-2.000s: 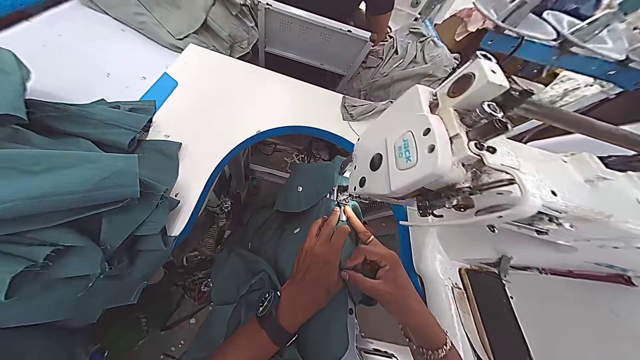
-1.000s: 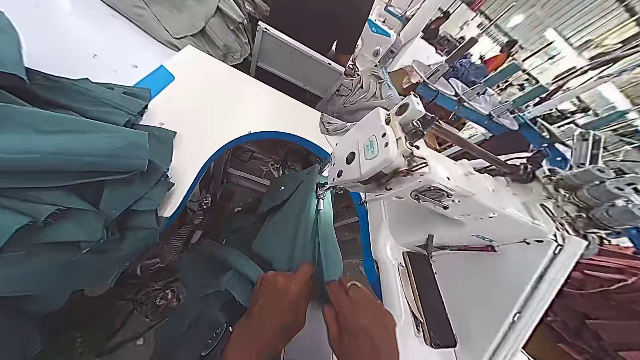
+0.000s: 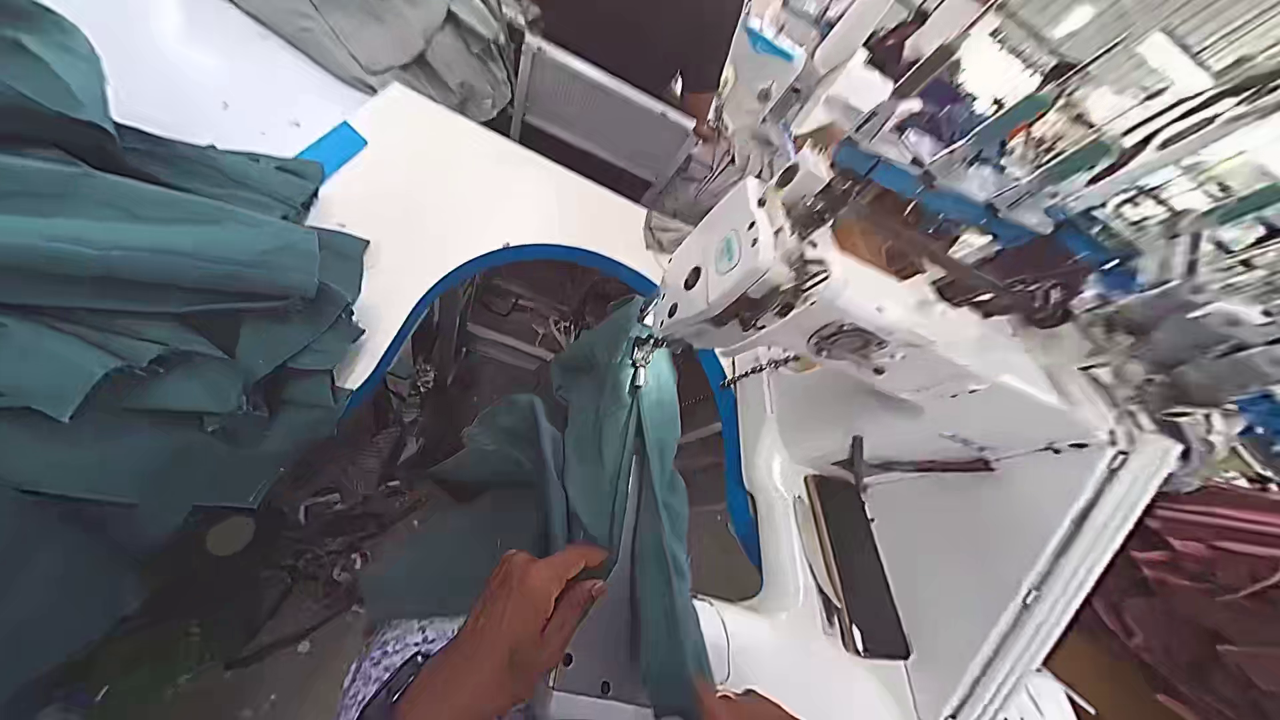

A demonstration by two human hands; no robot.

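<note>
A teal fabric piece [image 3: 600, 400] runs from under the needle area of a white Jack sewing machine [image 3: 725, 265] down toward me, split into two edges over the narrow machine arm. My left hand [image 3: 540, 610] pinches the left edge between thumb and fingers. Low at the frame's bottom, my right hand [image 3: 745, 705] is mostly cut off, at the lower end of the right edge; its fingers are hidden. The metal presser foot [image 3: 641, 365] sits on the cloth at the top of the split.
Teal cut pieces [image 3: 150, 260] are heaped on the left of the white table [image 3: 450, 180], which has a blue-edged cutout. A dark phone-like object [image 3: 860, 570] lies on the machine bed at right. Maroon fabric [image 3: 1200, 580] is at far right. Beyond the table, a person's hand [image 3: 700, 110] shows.
Both hands have moved from beside the presser foot down along the cloth toward me. The fabric now hangs as two long edges below the foot. The view has swung to show more at right.
</note>
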